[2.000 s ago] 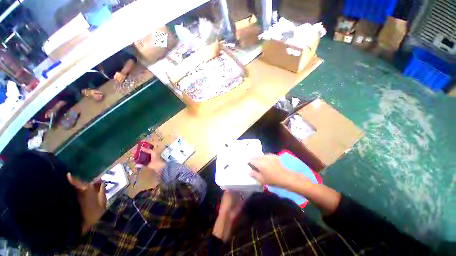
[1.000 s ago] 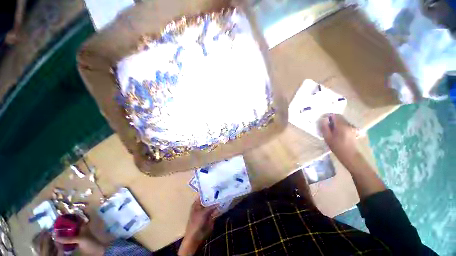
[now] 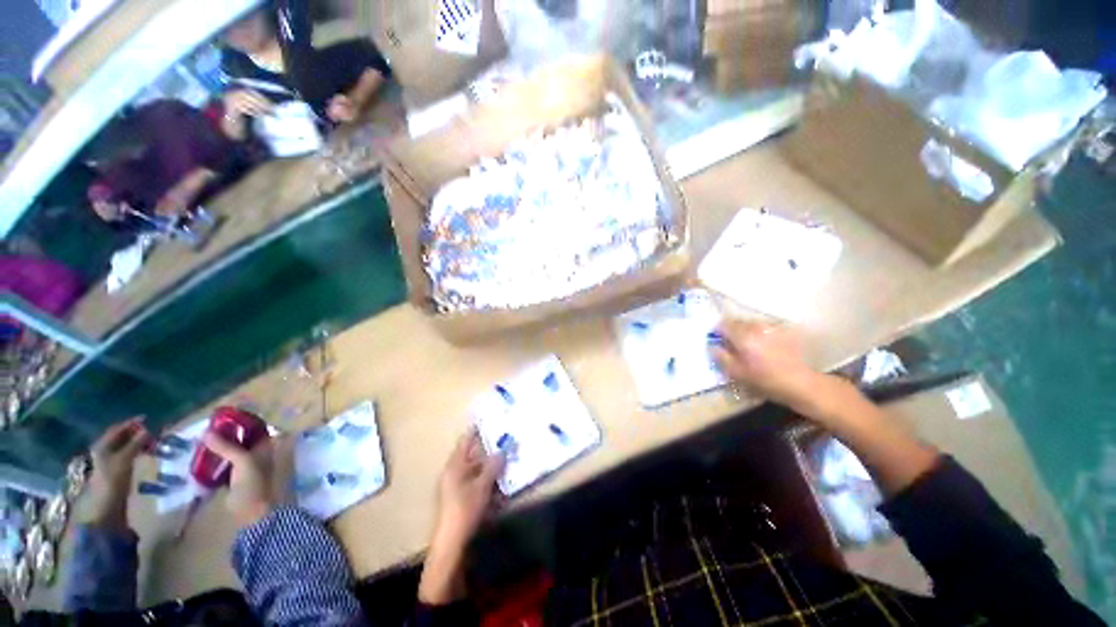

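Note:
My left hand (image 3: 460, 488) holds the left edge of a square white plate (image 3: 529, 410) at the bench's front edge. Several small dark blue parts stand on that plate. My right hand (image 3: 761, 358) is at the right side of a second white plate (image 3: 655, 371), its fingertips closed on a small blue part (image 3: 717, 339) at the plate's surface. The fingers partly hide that part. A third white plate (image 3: 761, 272) lies behind, with small dark parts on it. The open carton (image 3: 551, 303) of glittering small parts stands behind the plates.
At the left, a neighbour's hands hold a red driver (image 3: 230, 443) over a plate, beside another plate (image 3: 355, 459). A side carton (image 3: 900, 165) with white bags stands at the right. People work across the green belt (image 3: 263, 325). An open box (image 3: 936, 429) is below the bench.
The view has pulled back from the parts carton. My right hand has moved from the right-hand plate to a middle plate beside it. My left hand stays at the front plate.

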